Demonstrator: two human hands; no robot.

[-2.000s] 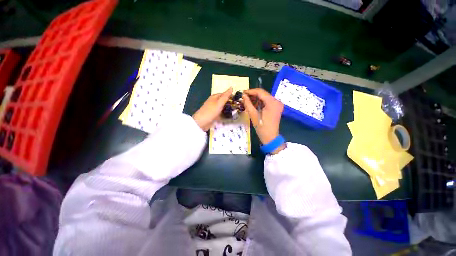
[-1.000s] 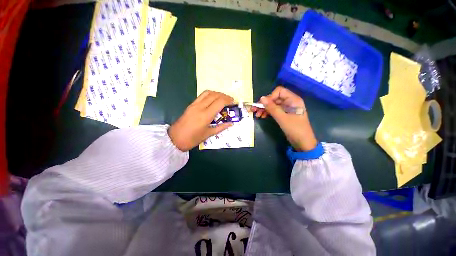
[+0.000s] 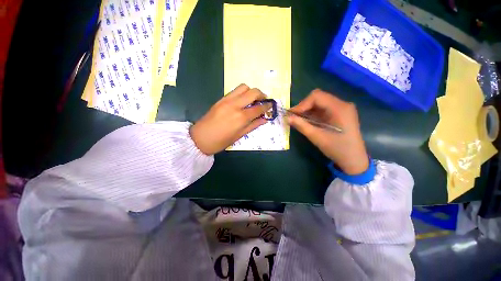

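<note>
My left hand (image 3: 232, 119) holds a small black electronic module (image 3: 270, 109) in its fingertips, over the lower part of the adhesive sheet (image 3: 257, 46). That sheet is plain yellow above and white with blue print below. My right hand (image 3: 333, 127) holds thin silver tweezers (image 3: 318, 122) like a pen, their tip end close to the module. Whether the tip touches the module or holds a piece cannot be told. The blue parts bin (image 3: 428, 86), with a heap of small white parts (image 3: 379, 52), stands to the right.
Spare adhesive sheets (image 3: 125, 57) lie at left, with thin dark and reddish sticks beside them. Yellow release liners (image 3: 458, 123), a tape roll (image 3: 488, 123) and a crumpled clear bag (image 3: 488, 77) lie at far right. A pale rail (image 3: 434, 23) crosses the top right.
The view has moved closer over the bench since the first frame. The tweezers now extend from my right hand toward the module, and my left fingers cover more of the module than a second ago.
</note>
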